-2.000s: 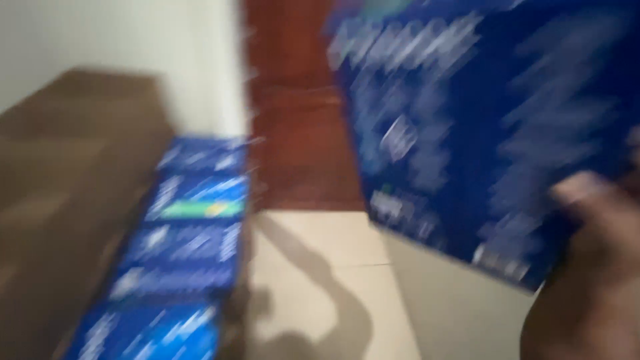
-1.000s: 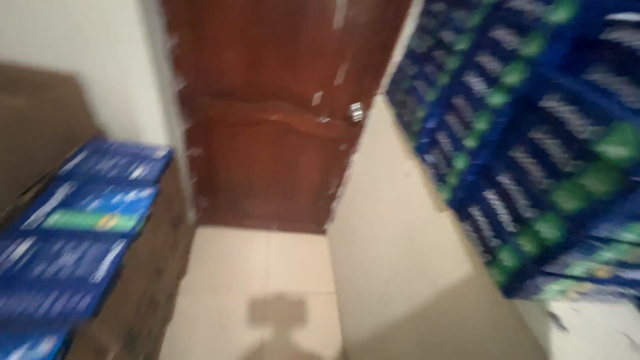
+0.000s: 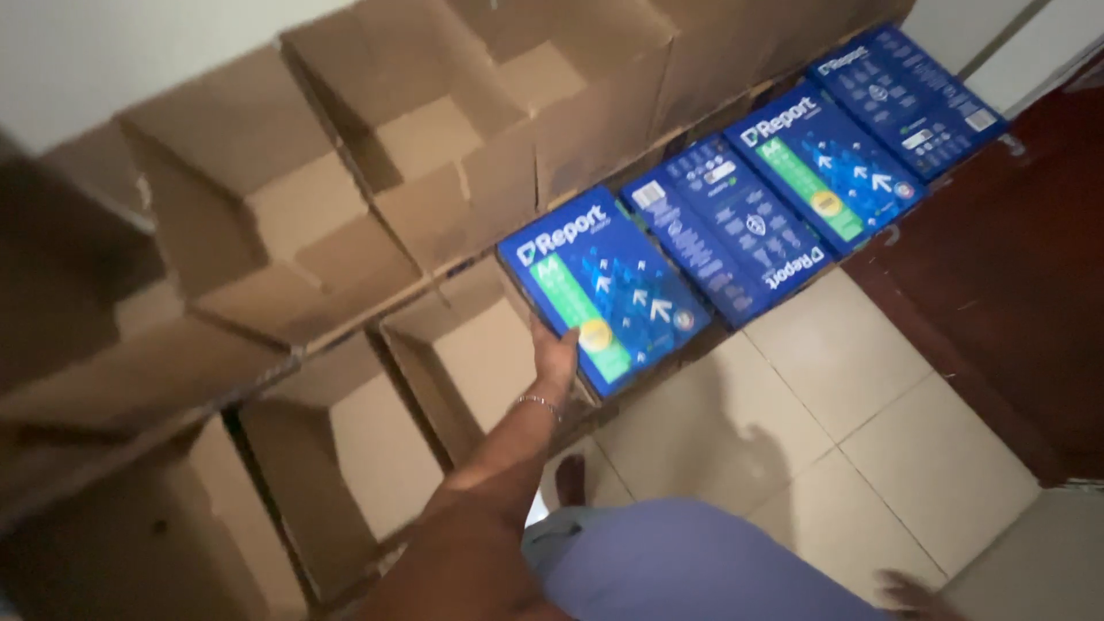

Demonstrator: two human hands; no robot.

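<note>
My left hand [image 3: 556, 354], with a bracelet at the wrist, grips the left edge of a blue Report A4 paper ream [image 3: 608, 289], its thumb on top and its fingers hidden at the side. That ream lies at the near end of a row on open cardboard boxes. Beyond it come a ream with its back face up [image 3: 729, 228], one with its front up [image 3: 824, 159] and another with its back up [image 3: 906, 99]. At the lower right edge is a blurred bit of skin that could be my right hand or a foot.
Open cardboard boxes stand in two rows, a raised back row [image 3: 414, 129] and a lower front row [image 3: 345, 457]. A reddish-brown door [image 3: 1009, 285] is at the right, over a tiled floor [image 3: 828, 414]. A bare foot [image 3: 570, 479] stands near the boxes.
The view has swung left, from the door and stacked reams onto the boxes. My left hand has come into view on the near ream. The ream held up at the right two seconds ago is out of that place.
</note>
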